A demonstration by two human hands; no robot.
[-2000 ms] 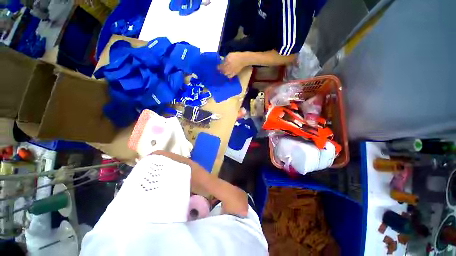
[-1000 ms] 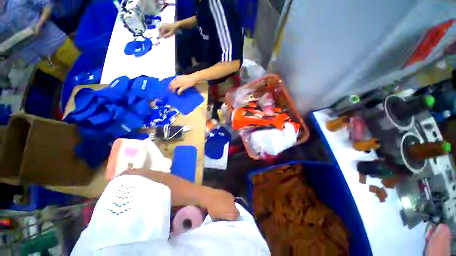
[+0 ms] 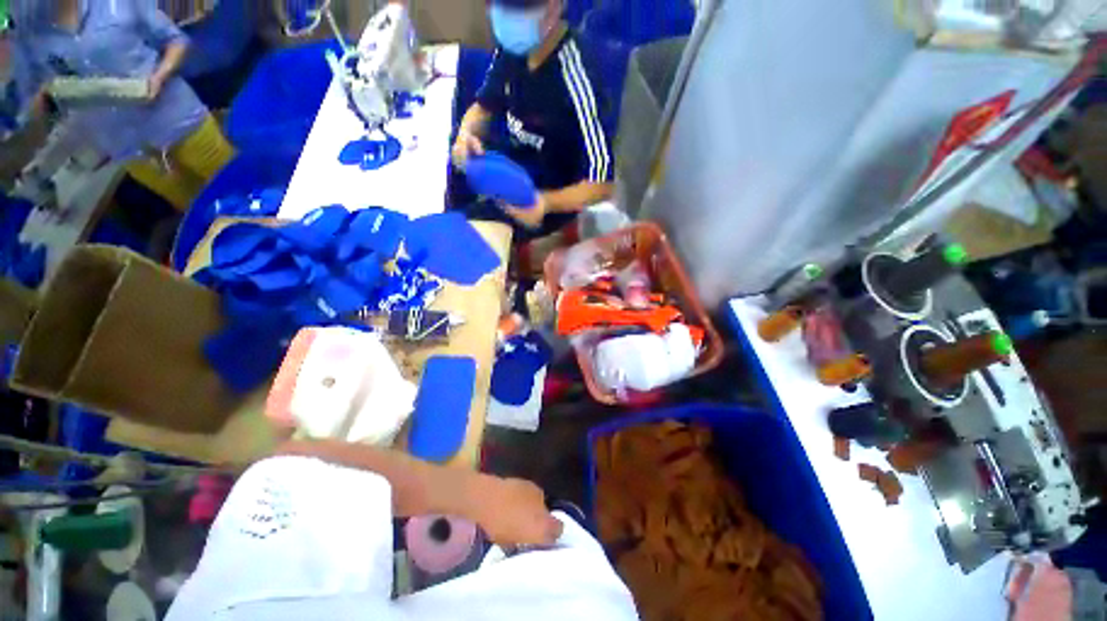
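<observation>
My left forearm is folded across my white shirt, and my left hand (image 3: 527, 514) lies against it at the bottom centre; its fingers are unclear. My right hand cannot be made out. In front, a cardboard-covered table (image 3: 484, 419) holds a heap of blue fabric pieces (image 3: 288, 269), small blue-and-white pieces (image 3: 409, 286), a white and pink padded stack (image 3: 346, 386) and a flat blue rounded rectangle (image 3: 443, 408). My left hand touches none of these. A person (image 3: 543, 113) in a dark striped shirt and mask holds a blue piece (image 3: 500, 180).
An open carton (image 3: 125, 343) is at the left. An orange-red basket (image 3: 700, 318) and a blue bin of brown pieces (image 3: 765, 455) stand right of the table. A sewing machine (image 3: 1026, 419) is far right. A pink roll (image 3: 440, 543) is beside my arm. Another person (image 3: 107, 67) stands upper left.
The view has tilted up and turned right, showing more of the sewing machines. The other person has lifted a blue piece off the table. My left hand stays against my shirt.
</observation>
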